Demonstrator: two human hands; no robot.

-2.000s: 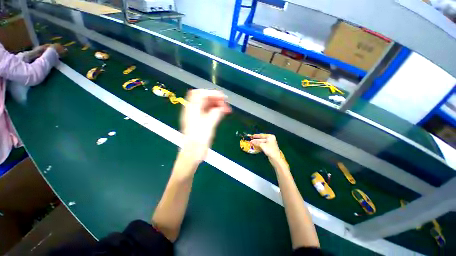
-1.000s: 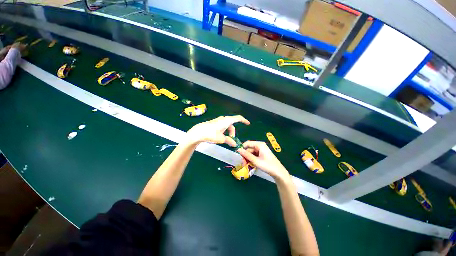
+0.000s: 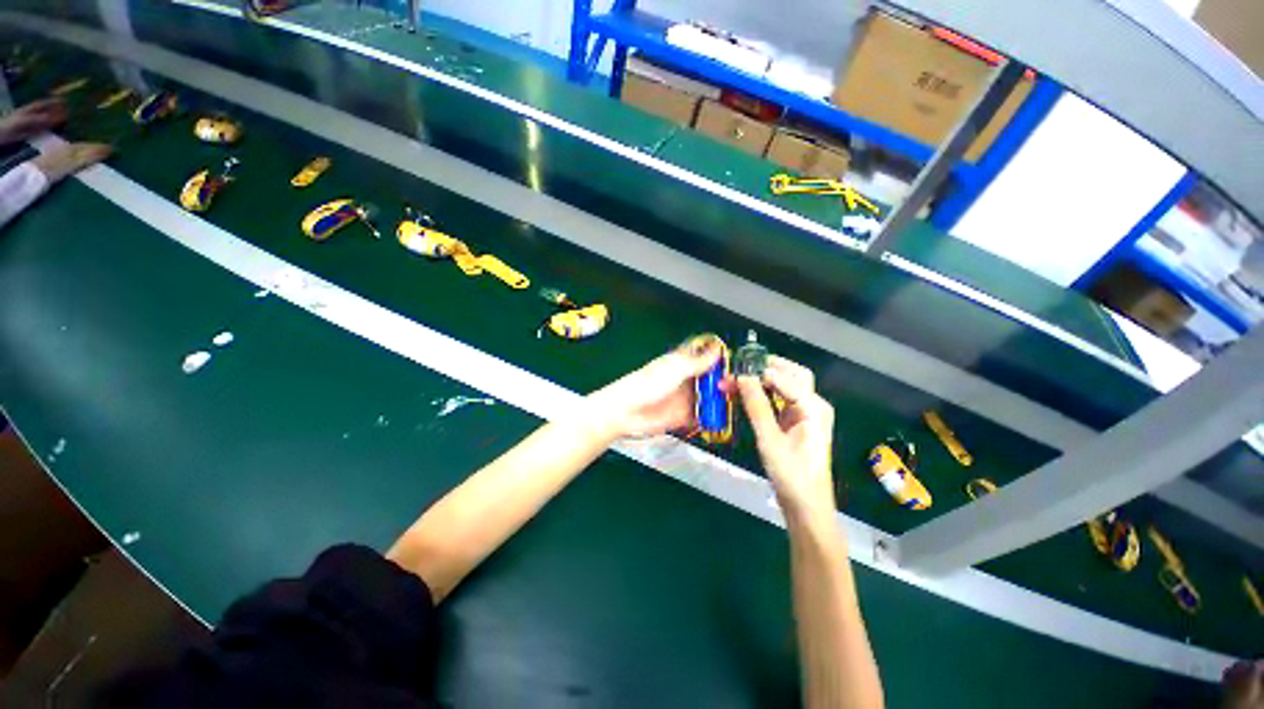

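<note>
My left hand [image 3: 663,395] holds a yellow housing [image 3: 714,399] upright, with its blue inner side turned toward me, above the metal rail. My right hand [image 3: 790,416] pinches a small green circuit board [image 3: 750,359] between thumb and fingertips, just right of the housing's upper end. Whether wires join the board and housing cannot be made out. A yellow strip piece lies partly hidden behind my right hand.
Yellow housings [image 3: 578,321] and strips [image 3: 948,438] lie along the green belt [image 3: 652,333] on both sides. A grey support [image 3: 1095,457] slants at right. White bits [image 3: 197,363] lie on the table at left. Another person's hands [image 3: 63,153] are at far left.
My left hand now holds the housing, raised from the rail and turned to its blue side. My right hand has moved up and right with the board. The belt's pieces appear shifted right.
</note>
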